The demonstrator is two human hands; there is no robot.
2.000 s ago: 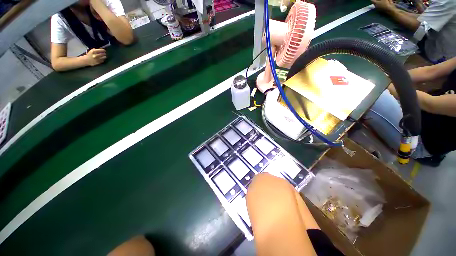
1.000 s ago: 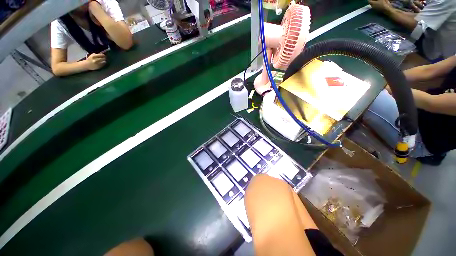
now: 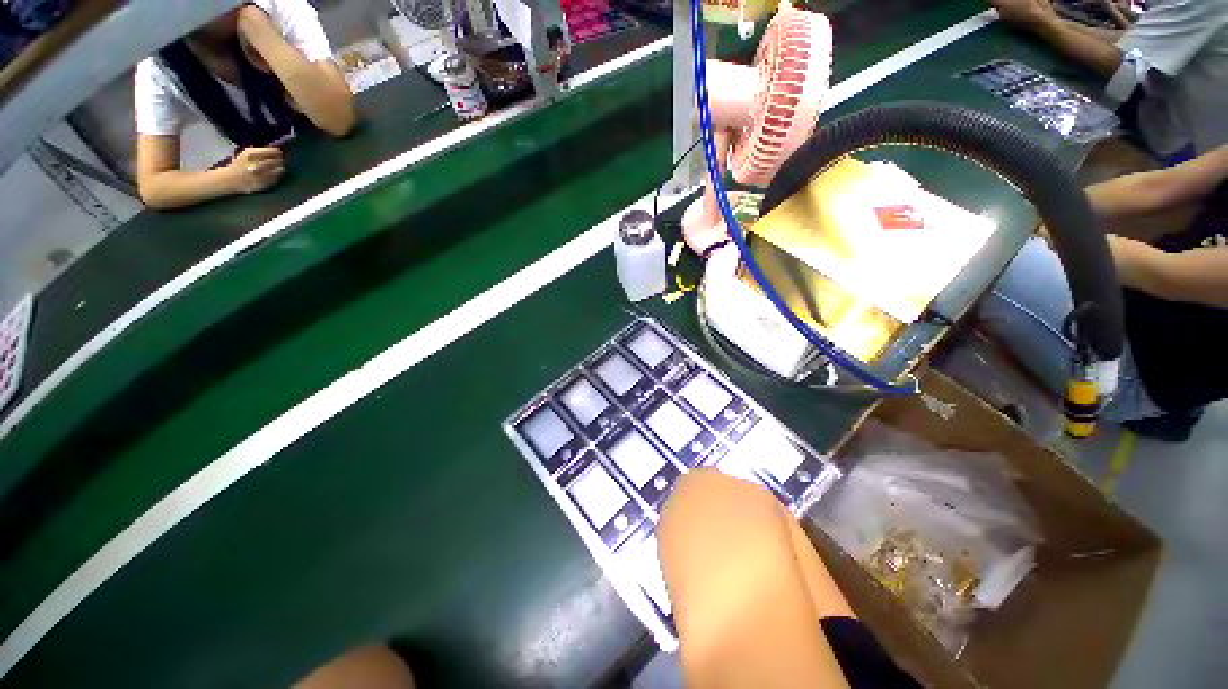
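Note:
A blister tray of parts (image 3: 582, 495) lies at a slant on the green worktop in front of me. Pale rectangular pieces with dark borders sit in its rows. My bent right arm comes up from the bottom edge, and its elbow overlaps the tray's near right part and hides some compartments. Only a small rounded piece of my left arm shows at the bottom edge, left of the tray. Neither of my hands is in the picture.
A dispenser bottle (image 3: 640, 259) and pink fan (image 3: 784, 101) stand behind the tray. A blue air hose (image 3: 734, 236) hangs before a yellow folder (image 3: 862, 249); a black hose (image 3: 1003, 135) arches over it. A cardboard box (image 3: 1064, 592) holds a plastic bag. People sit across and at right.
The view has shifted very slightly, so the fan, bottle and tray sit a little further left in the picture. My arms keep about the same pose over the worktop.

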